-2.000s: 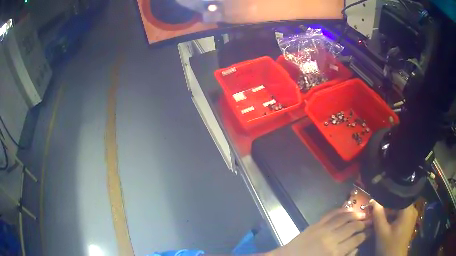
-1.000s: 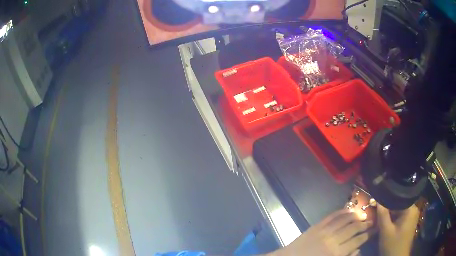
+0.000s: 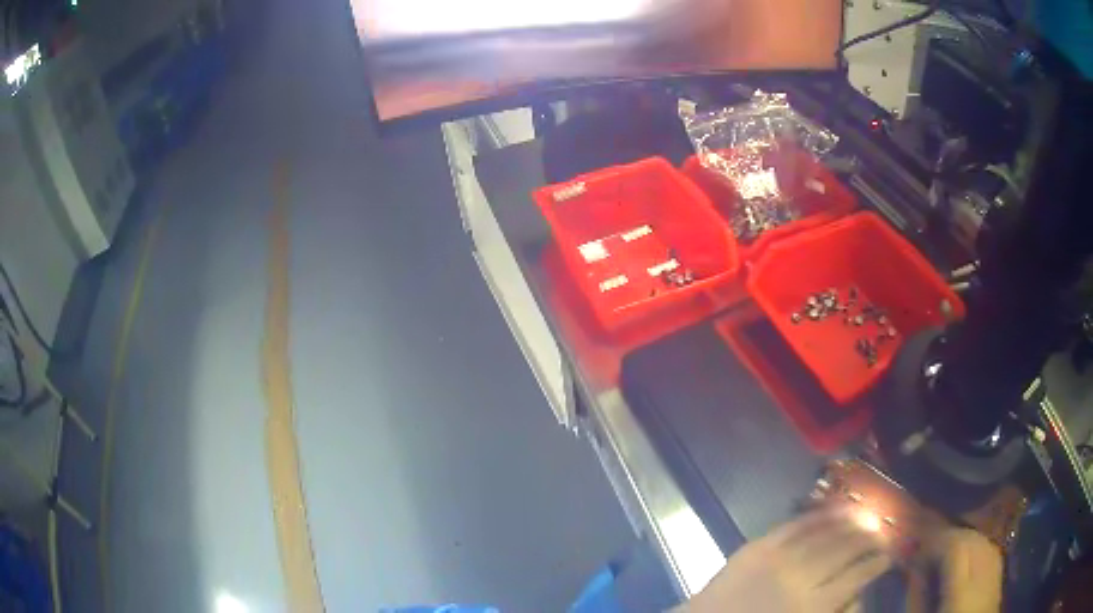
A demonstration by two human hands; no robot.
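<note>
A copper-coloured plate [image 3: 853,481] with small silver inserts shows partly beside the fingertips, under the black ring light [image 3: 959,437] of the video microscope. A bright light spot falls on it. My left hand [image 3: 809,563] lies over the plate from the near side, fingers bent and blurred. My right hand [image 3: 968,575] is just right of it, cut off by the bottom edge. The fingers hide most of the plate, and what lies between the fingertips cannot be made out. The monitor [image 3: 611,66] shows a blurred orange and white close-up.
Two open red bins [image 3: 635,234] [image 3: 857,305] hold small silver parts; the left one has white labels. A clear bag [image 3: 761,150] of parts lies in a rear red bin. A dark mat [image 3: 719,419] lies left of the hands. The bench's metal edge [image 3: 671,515] borders a grey aisle.
The whole view has shifted slightly, so bench and bins sit a little lower. Both hands and the plate have blurred with movement. The monitor picture has changed from two dark rings to a smear.
</note>
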